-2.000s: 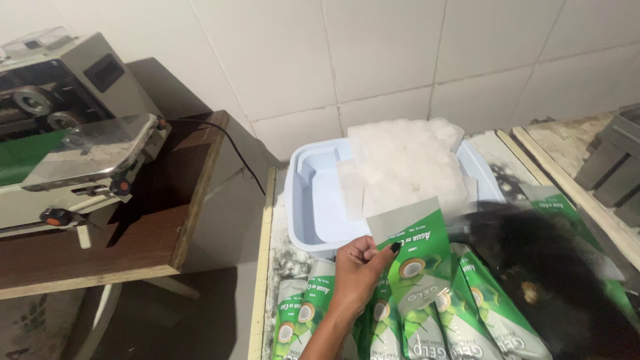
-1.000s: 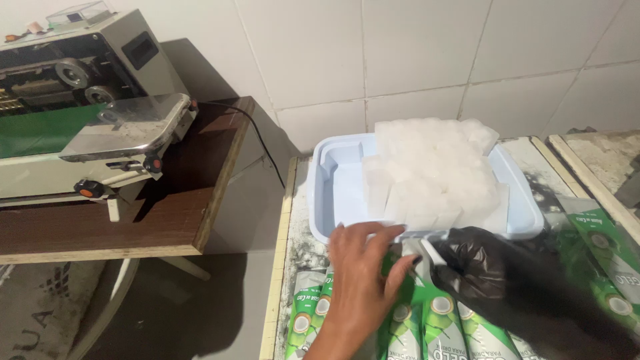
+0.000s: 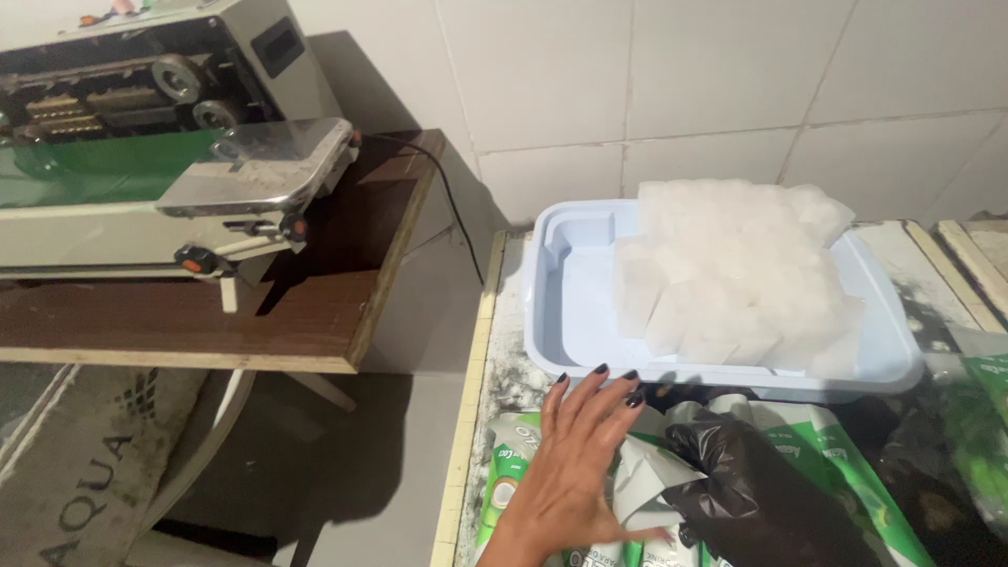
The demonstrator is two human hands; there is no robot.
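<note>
My left hand [image 3: 579, 465], bare with dark nails, is spread over the row of green and white printed pouches [image 3: 795, 441]. My right hand [image 3: 732, 472], covered in black plastic, is by the white top of one pouch [image 3: 650, 480], which is folded over beside my left thumb; whether its fingers grip the pouch is hidden. Behind both hands stands a light blue plastic tub [image 3: 555, 315], holding a heap of white, translucent packets [image 3: 732, 276]. The lower parts of the pouches are partly covered by my hands.
At the left, a band sealing machine [image 3: 102, 228] with a green belt and metal plate stands on a brown wooden table [image 3: 315, 315]. A black cable [image 3: 453, 205] hangs off that table. A printed sack [image 3: 94, 472] lies below. The tiled wall [image 3: 709, 79] rises behind the tub.
Two seconds ago my left hand held up a pouch beside the tub; now its fingers are spread. My right hand, blurred at the right before, has come in beside it.
</note>
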